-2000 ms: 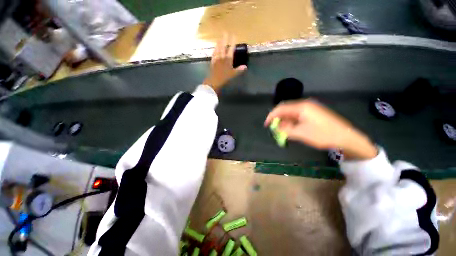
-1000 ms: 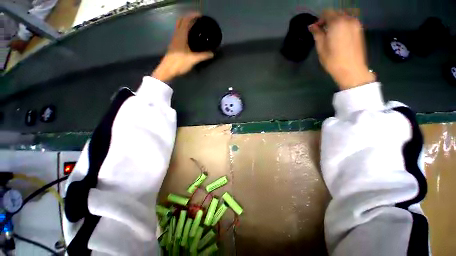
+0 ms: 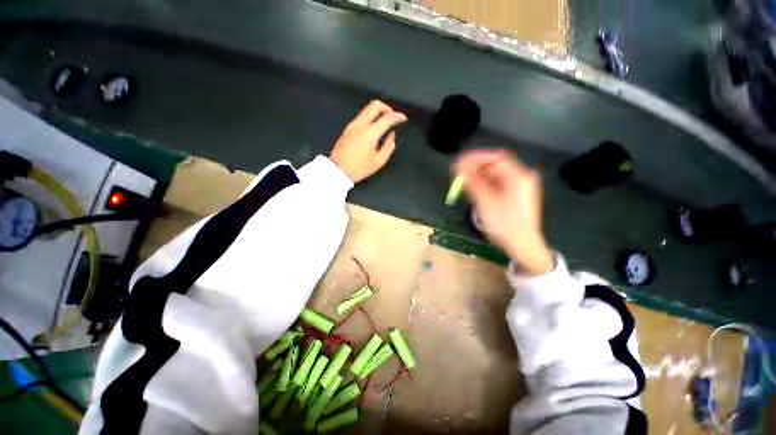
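Observation:
My right hand [image 3: 502,200], slightly blurred, holds a green battery cell [image 3: 455,190] over the near side of the conveyor belt [image 3: 255,110]. My left hand [image 3: 366,143] is empty over the belt, its fingers apart and slightly curled. A black housing [image 3: 454,121] is on the belt between and beyond my hands. Another black housing [image 3: 596,166] to the right shows a bit of green at its end. A heap of green battery cells [image 3: 319,374] with red leads lies on the cardboard mat [image 3: 459,340]. Part of a dark round piece shows behind my right hand.
Round end-cap assemblies with pale faces lie on the belt at left [image 3: 116,87] and right [image 3: 636,267]. More dark pieces are at far right. A white box [image 3: 77,178] with a red-lit switch and pressure gauge [image 3: 15,219] stands at left. Cables hang around it.
My left hand has let go of a black housing and come back toward me. My right hand has moved from a housing and now shows a green cell. The view has turned.

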